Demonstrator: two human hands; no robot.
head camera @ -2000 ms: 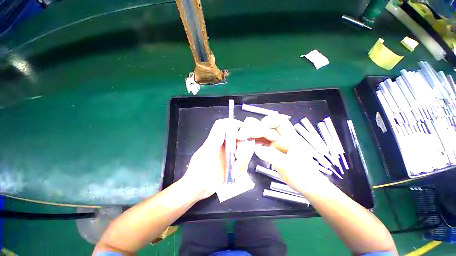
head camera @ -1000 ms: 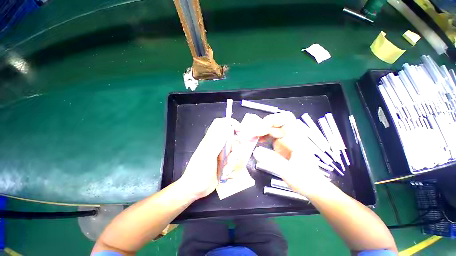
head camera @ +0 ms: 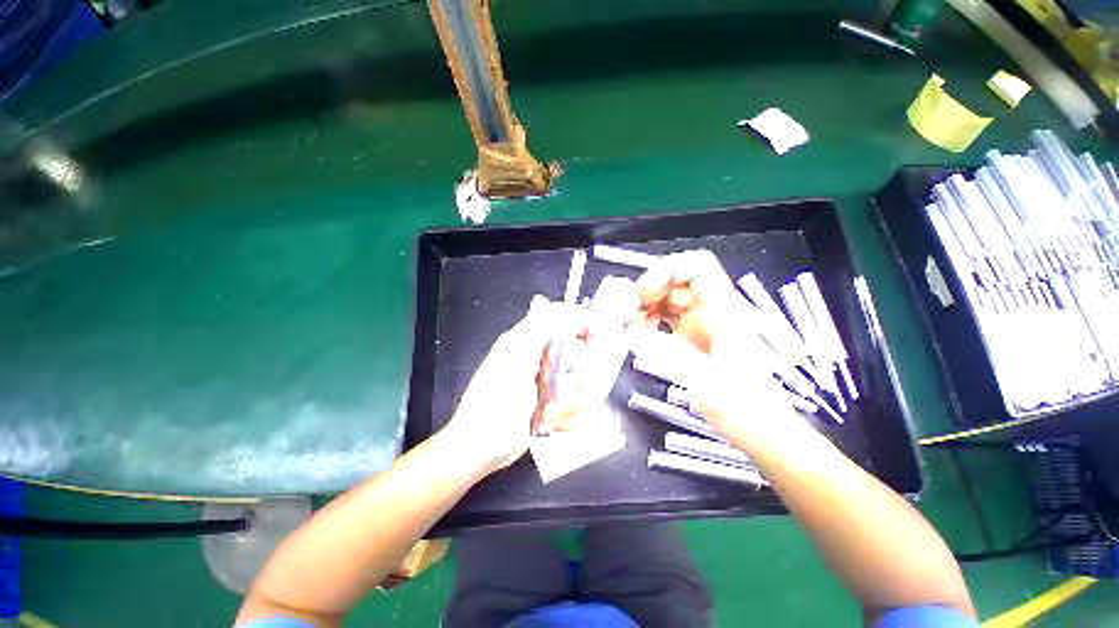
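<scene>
A black tray lies in front of me with several slim white sticks in its middle and right side. My left hand is over the tray's left half, closed on a white stick whose upper end sticks out above the fingers. A white sheet shows under the same hand; whether the hand grips it is unclear. My right hand is just right of the left one, fingers curled and close to the stick. Glare washes out both hands, and whether the right fingers hold anything is hidden.
A black tray packed with white sticks stands at the right. A metal post with brown tape rises behind my tray. A white scrap, yellow paper and a thin stick lie on the green bench. A green bottle is at the back right.
The held stick now tilts slightly to the right at its top. My right hand has shifted slightly, with its fingers curled more, and more of the sticks below it show.
</scene>
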